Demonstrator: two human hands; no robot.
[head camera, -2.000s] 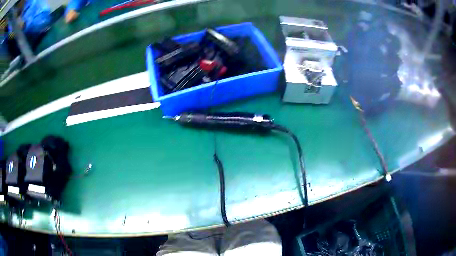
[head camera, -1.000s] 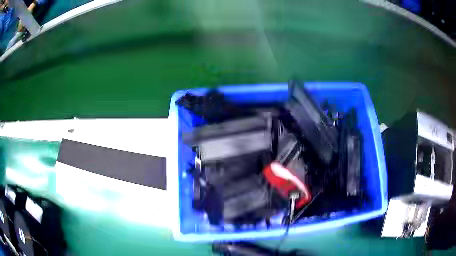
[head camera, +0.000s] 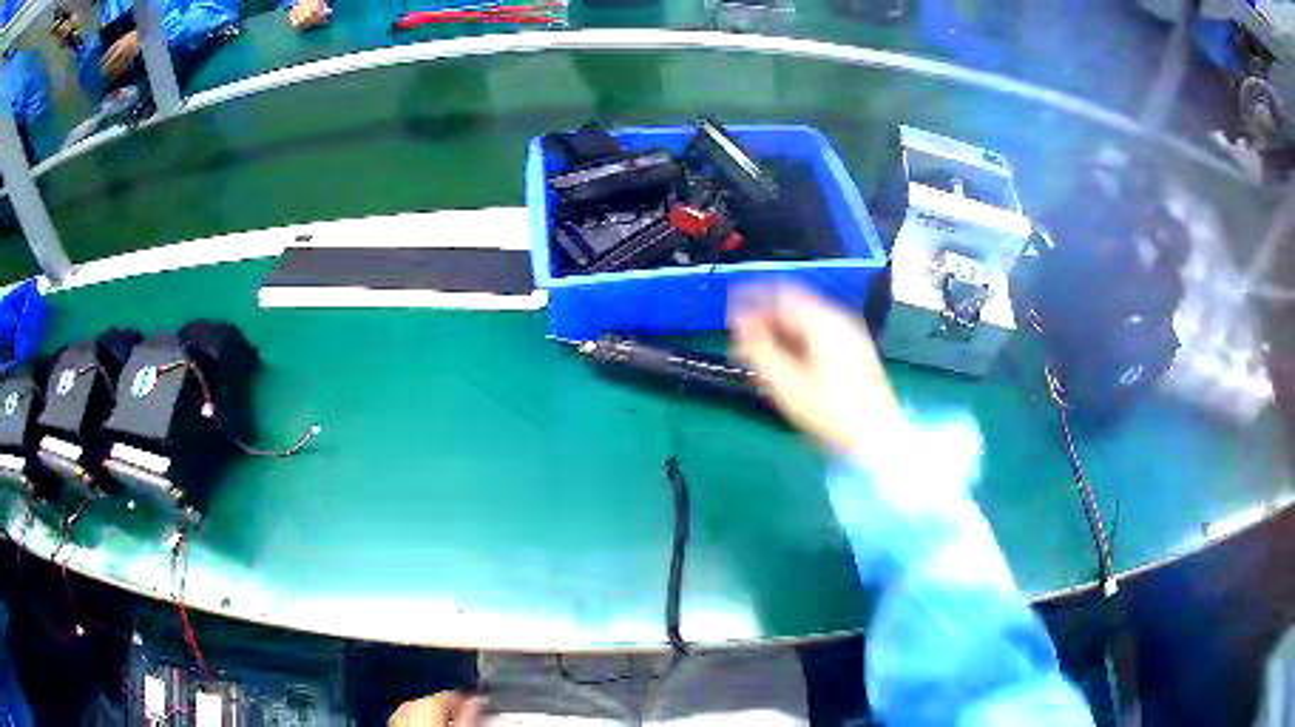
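Note:
The blue parts bin (head camera: 710, 301) stands ahead of me, full of black plastic parts (head camera: 618, 178) with a red item (head camera: 693, 219) among them. The electric screwdriver (head camera: 668, 367) lies in front of it, bit to the left. My right hand (head camera: 807, 362), blurred, reaches from the lower right over the screwdriver's cable end, near the bin's front right corner; its grip and any contact are unclear. My left hand (head camera: 438, 712) is low by my lap, cut off by the bottom edge, its fingers hard to make out.
Several black blower fan units (head camera: 164, 405) with wires stand at the left. The screw feeder (head camera: 952, 305) stands right of the bin. Dark, blurred units (head camera: 1122, 305) with a wire lead are at the right. A black-and-white strip (head camera: 398, 270) lies left of the bin. People's hands show at top left.
My right hand has come into view over the screwdriver, and my left hand at the bottom edge. The view has pulled back from the closer look into the bin one second ago.

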